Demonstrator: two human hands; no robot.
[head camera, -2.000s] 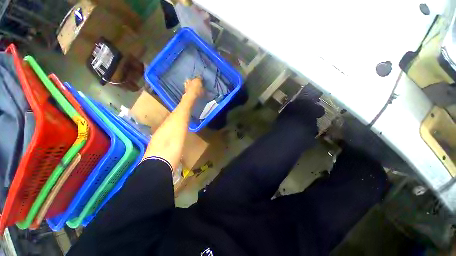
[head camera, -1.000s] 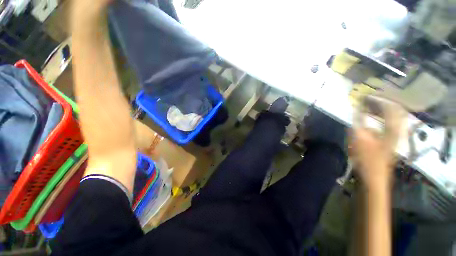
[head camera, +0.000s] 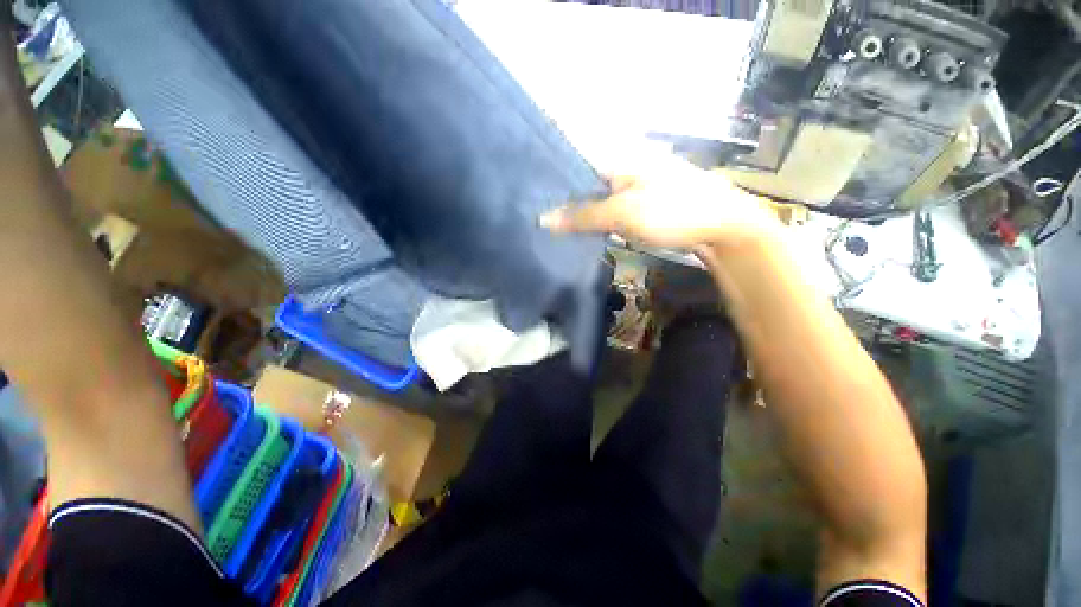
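A large blue-grey garment panel (head camera: 439, 166) stretches from the upper left to the front of the table, hanging over the table edge. White cloth (head camera: 480, 342) hangs from its lower end. My right hand (head camera: 652, 211) is at the panel's right edge, thumb and fingers on the cloth. My left forearm runs up the left edge of the picture; the left hand is cut off. The overlock machine (head camera: 889, 107) stands at the upper right, with round knobs on its front.
A blue basket (head camera: 344, 353) sits on the floor under the cloth. Stacked baskets (head camera: 255, 474) are at lower left beside a cardboard box (head camera: 391, 445). A green-handled tool (head camera: 925, 247) lies on the white table (head camera: 984, 291) at right. My legs are below the table edge.
The panel has come up out of the blue basket and now spreads across the upper left. My right hand has moved left onto it. My left hand has gone out of the picture.
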